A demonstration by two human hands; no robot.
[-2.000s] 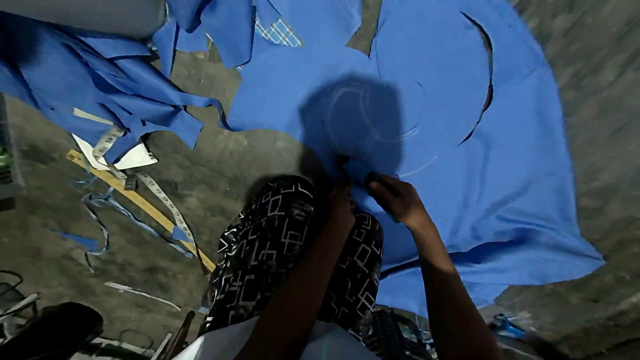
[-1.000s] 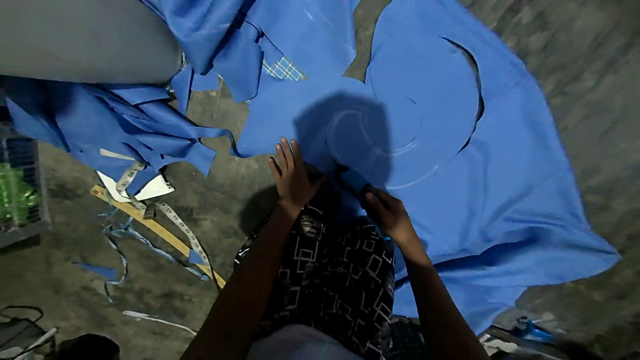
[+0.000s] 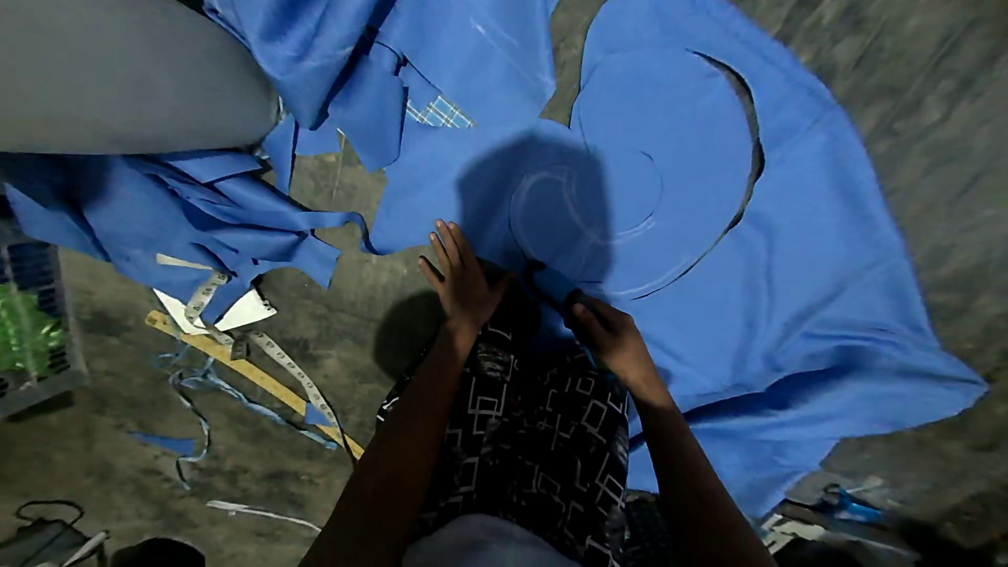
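Note:
A large blue cloth (image 3: 795, 307) lies spread on the floor, with curved chalk lines and a long curved slit at its right part. My left hand (image 3: 463, 287) is spread, palm down, at the lower left edge of the cloth, with nothing in its fingers. My right hand (image 3: 613, 337) is closed around a dark-handled tool (image 3: 579, 303), possibly scissors, at the cloth's near edge below the chalk curves. Folded cloth and shadow hide most of the tool, so its blades cannot be made out.
Blue cloth scraps (image 3: 197, 213) lie at the left, by a grey rounded object (image 3: 134, 75). Below them are a yellow ruler (image 3: 268, 383), a measuring tape (image 3: 295, 366) and thin strips. A plastic basket (image 3: 67, 315) stands at the far left; small items (image 3: 850, 504) lie lower right.
My left hand has moved left, away from beside my right hand, and its fingers are now spread. My right hand has stayed at the cloth's near edge.

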